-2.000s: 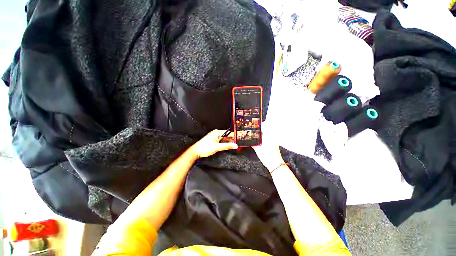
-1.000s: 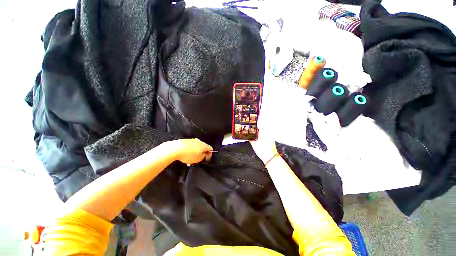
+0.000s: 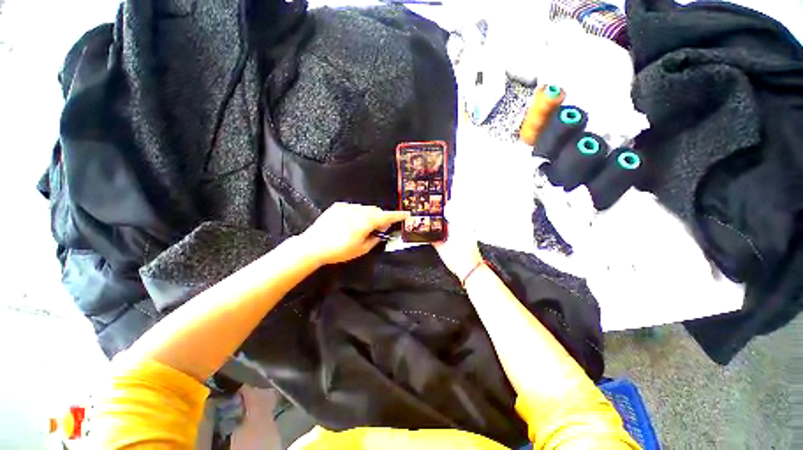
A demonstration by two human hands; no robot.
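Observation:
A mobile phone (image 3: pixel 423 192) with a red-orange case edge stands out in front of the dark coat (image 3: pixel 352 97), its screen lit with rows of small pictures. My right hand (image 3: pixel 454 250) holds it at its lower end; the fingers are washed out by glare and partly hidden. My left hand (image 3: pixel 350 230) has a fingertip at the lower left of the screen. A small slim dark tool (image 3: pixel 384 235), possibly thread snips, sits under its fingers. The coat's smooth black lining (image 3: pixel 379 352) with pale stitch dashes lies under both forearms.
Black thread cones (image 3: pixel 574 163) and an orange-gold cone (image 3: pixel 539 116) lie on the white table right of the coat. A second dark coat (image 3: pixel 704 149) is at the right. A striped bundle (image 3: pixel 592 19) is above the cones. A blue plastic basket (image 3: pixel 627 413) is at the lower right.
My left hand left the phone, went down to the lining, and is now back up with a finger at the screen. The pictures on the screen have shifted. My right hand still holds the phone.

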